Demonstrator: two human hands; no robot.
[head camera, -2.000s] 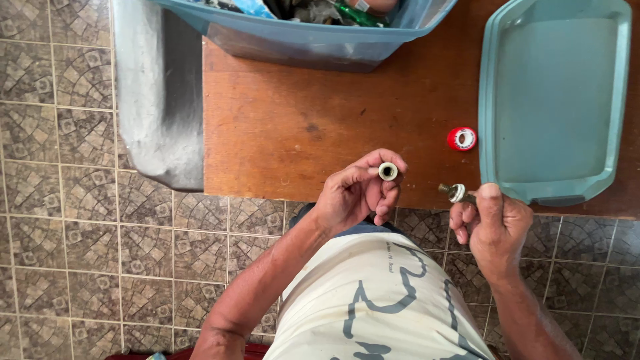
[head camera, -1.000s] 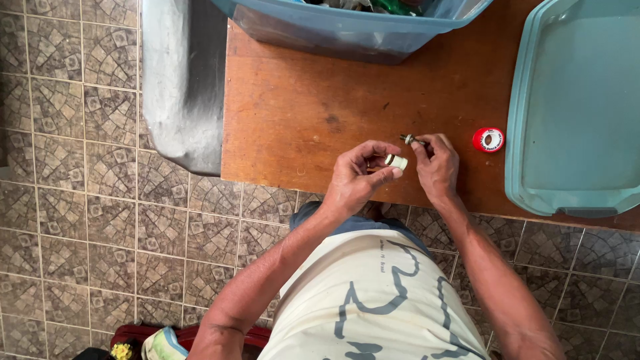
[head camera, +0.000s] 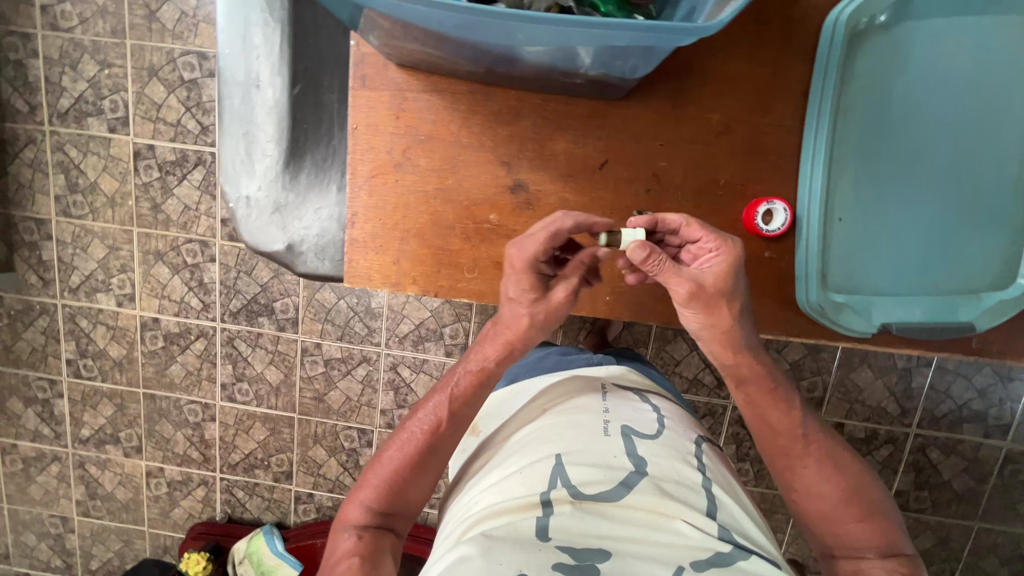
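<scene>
Just over the front edge of the wooden table (head camera: 448, 200), my two hands meet at a small fitting. My right hand (head camera: 692, 268) grips its cream-coloured cylindrical part (head camera: 632, 238) between thumb and fingers. The fingertips of my left hand (head camera: 552, 268) hold the left end, where a dark section with a pale rim (head camera: 610, 239) sticks out of the cream part. A small dark tip (head camera: 642, 214) shows above my right fingers; what it belongs to is hidden. To the right, a red and white ring-shaped spool (head camera: 768, 217) lies on the table.
A blue plastic bin (head camera: 528, 40) with assorted things in it stands at the table's back. A teal plastic lid (head camera: 810, 176) lies at the right. Left of the table is a grey, smooth-surfaced object (head camera: 256, 144). Near the bottom left, a red item (head camera: 312, 534) lies with a cloth (head camera: 264, 552).
My hands, apart two seconds ago with a pale piece in the left and a small metal part in the right, have come together. My right hand now grips the cream part.
</scene>
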